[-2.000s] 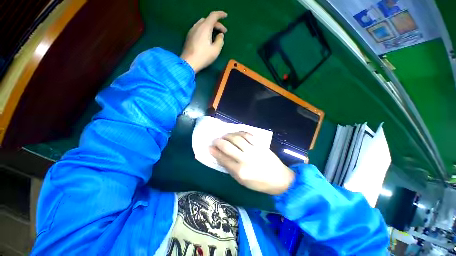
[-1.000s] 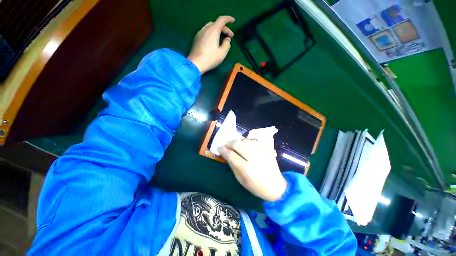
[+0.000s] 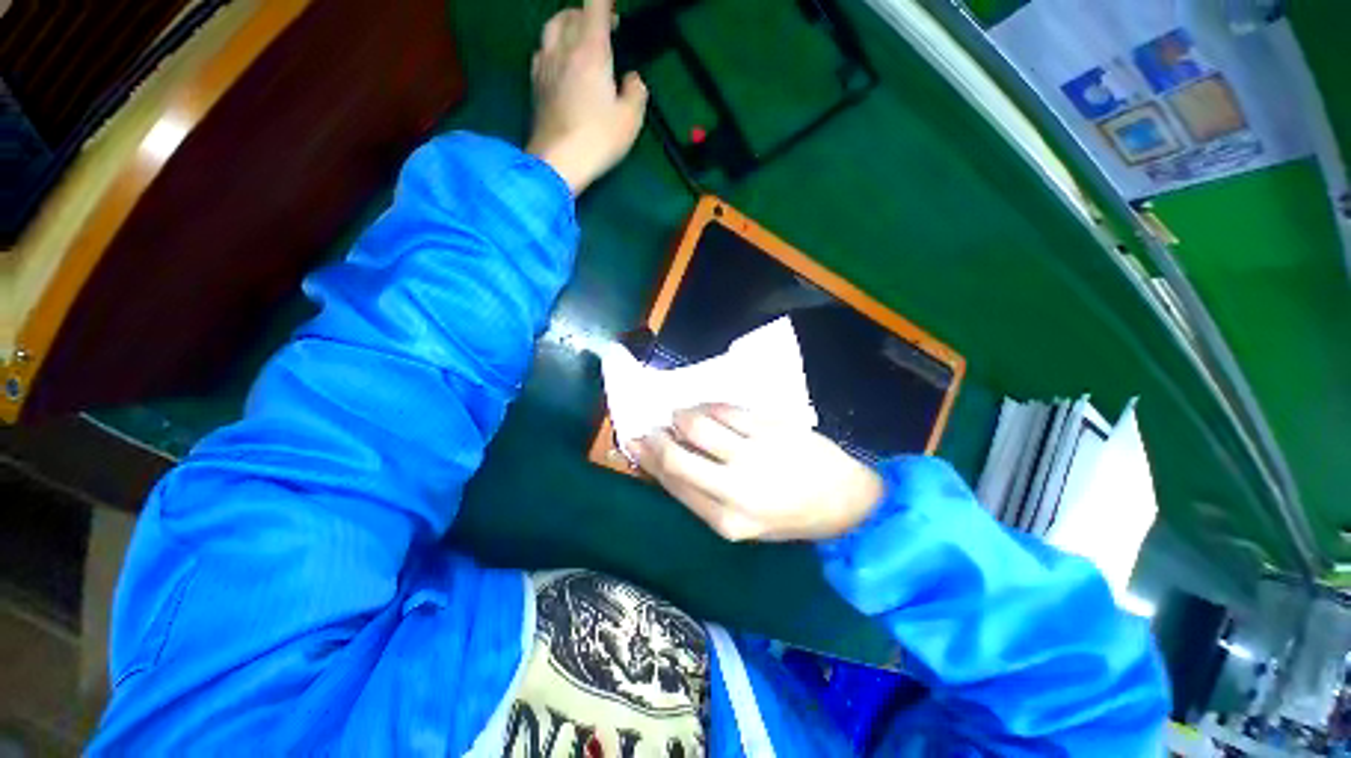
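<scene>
My right hand [image 3: 741, 471] presses a crumpled white cloth [image 3: 719, 382] onto the lower left part of a glossy black screen panel [image 3: 852, 363]. The panel lies in an orange-brown wooden frame [image 3: 845, 277], flat on the dark-green bench. The cloth and hand hide the frame's near edge. My left hand [image 3: 588, 101] is at the top, its fingertips at the left end of a thin black inner frame [image 3: 714, 101]. I cannot tell whether it grips that frame. The black frame is partly cut off by the picture's top edge.
A tall brown block with a cream and orange rim [image 3: 156, 156] stands at the left. A panel stack [image 3: 1022, 462] with white separator sheets [image 3: 1104, 496] is at the right. A white instruction sheet [image 3: 1171, 104] hangs on the green back board.
The black inner frame has moved left and up, towards my left hand. My right hand has wiped about over the panel's near left part, and the cloth has changed shape.
</scene>
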